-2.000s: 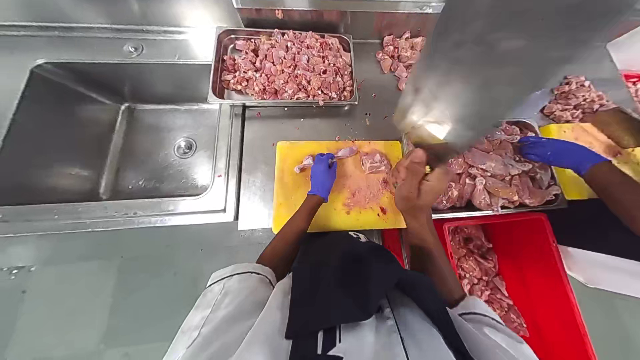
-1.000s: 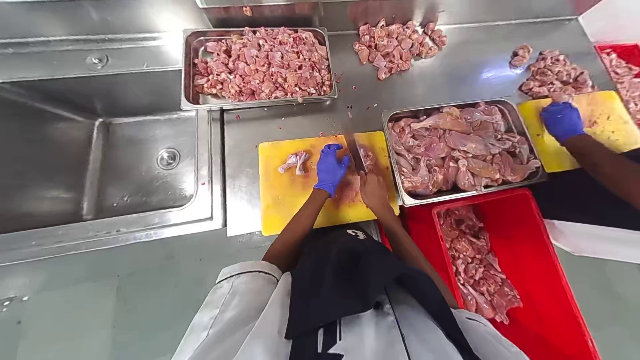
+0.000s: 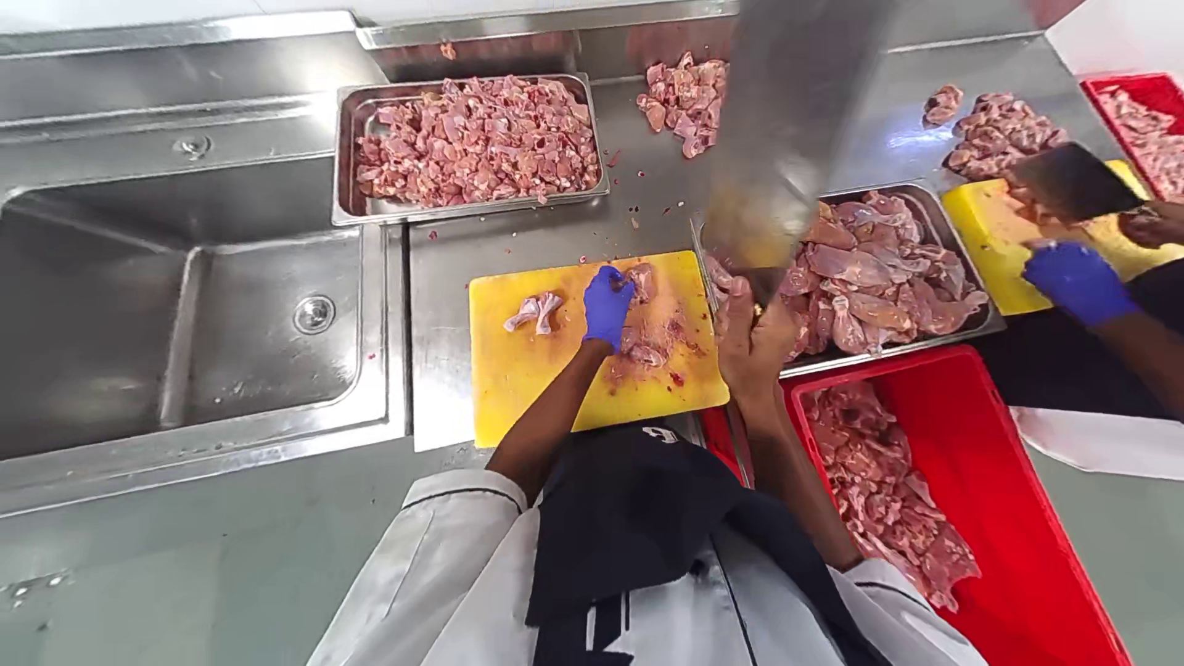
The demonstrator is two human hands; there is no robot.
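Observation:
My left hand [image 3: 608, 307], in a blue glove, holds down a piece of raw chicken [image 3: 640, 282] on the yellow cutting board [image 3: 518, 388]. My bare right hand [image 3: 757, 338] grips a broad cleaver [image 3: 786, 120], raised and blurred, at the board's right side. The blade hides part of the steel tray [image 3: 982, 324] of raw chicken legs. More chicken bits [image 3: 643, 351] lie below my left hand. Two small bony leg ends [image 3: 535, 313] rest on the board to its left.
A steel tray [image 3: 344, 199] of cut chicken stands behind the board; a chicken pile [image 3: 684, 97] lies right of it. At left is a sink [image 3: 268, 277]. A red crate [image 3: 1008, 499] holds meat. A co-worker's gloved hand [image 3: 1078, 277] is near another cleaver [image 3: 1078, 180] at right.
The cleaver was low at the board one second ago and is now raised, with my right hand further right. The co-worker's cleaver has come into view.

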